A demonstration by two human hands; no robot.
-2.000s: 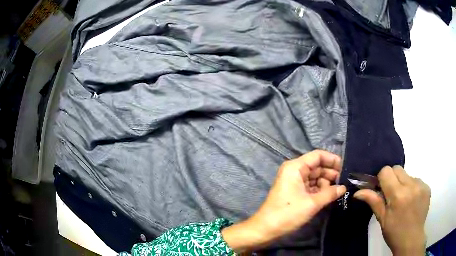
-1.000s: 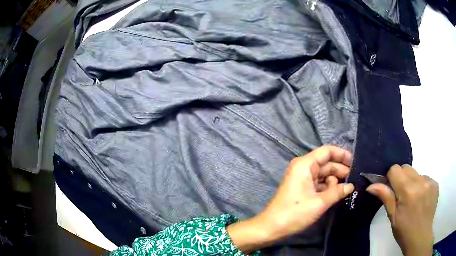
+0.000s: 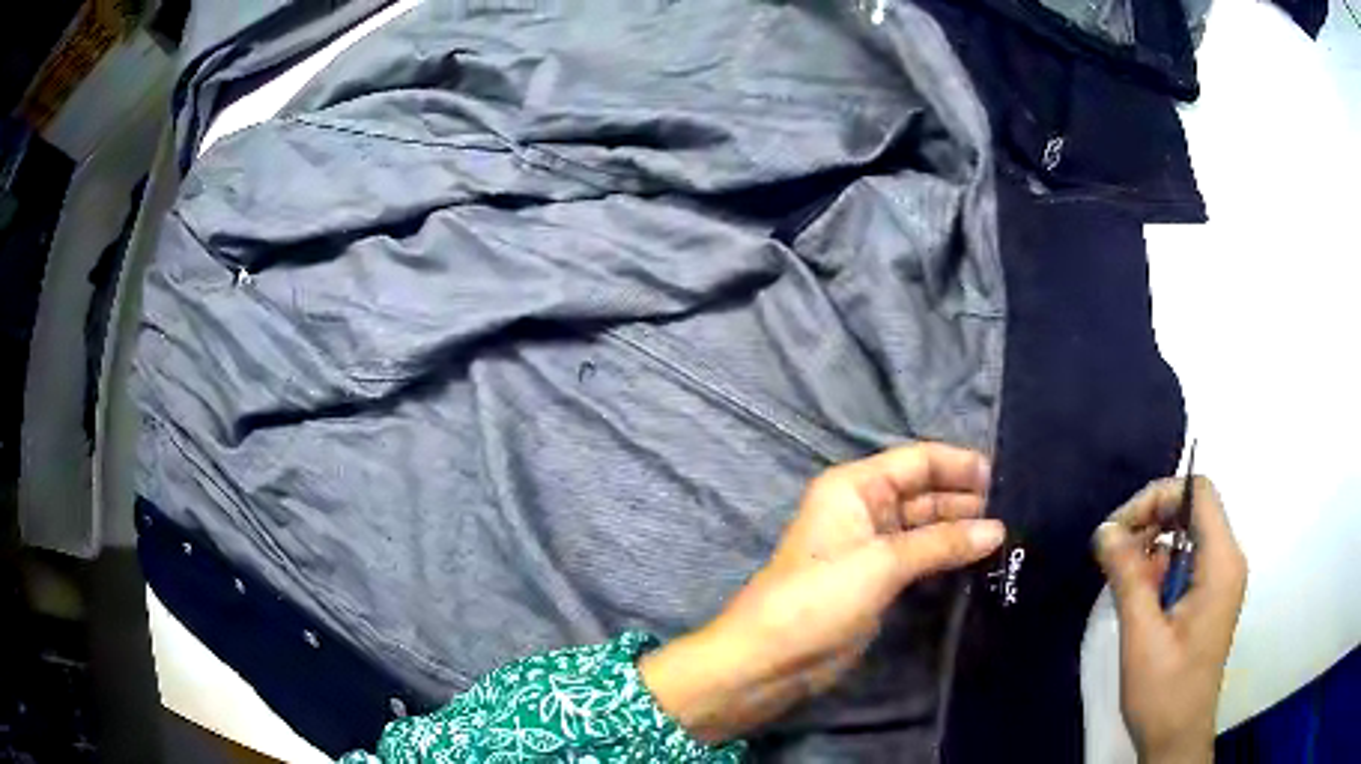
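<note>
A dark denim garment (image 3: 523,448) lies with its grey inside up. Its wide navy band (image 3: 1075,343) runs down the right side, with small white lettering (image 3: 1017,575) on it. My left hand (image 3: 858,560) rests at the seam between grey cloth and band, left of the lettering, fingers loosely bent; I see no cloth or thread pinched in it. My right hand (image 3: 1175,597) holds the thread snips (image 3: 1182,560) right of the band, over the white table, thin point upward and blue handle partly hidden by the fingers.
A navy strip with small silver buttons (image 3: 312,639) lies at the lower left. The white table (image 3: 1269,373) shows at the right. A pale bin (image 3: 67,358) stands at the left. Navy garment parts (image 3: 1097,149) lie at the upper right.
My right hand has moved off the band onto the table side, and the snips have turned from pointing left to pointing up. The garment and my left hand sit slightly further left in view.
</note>
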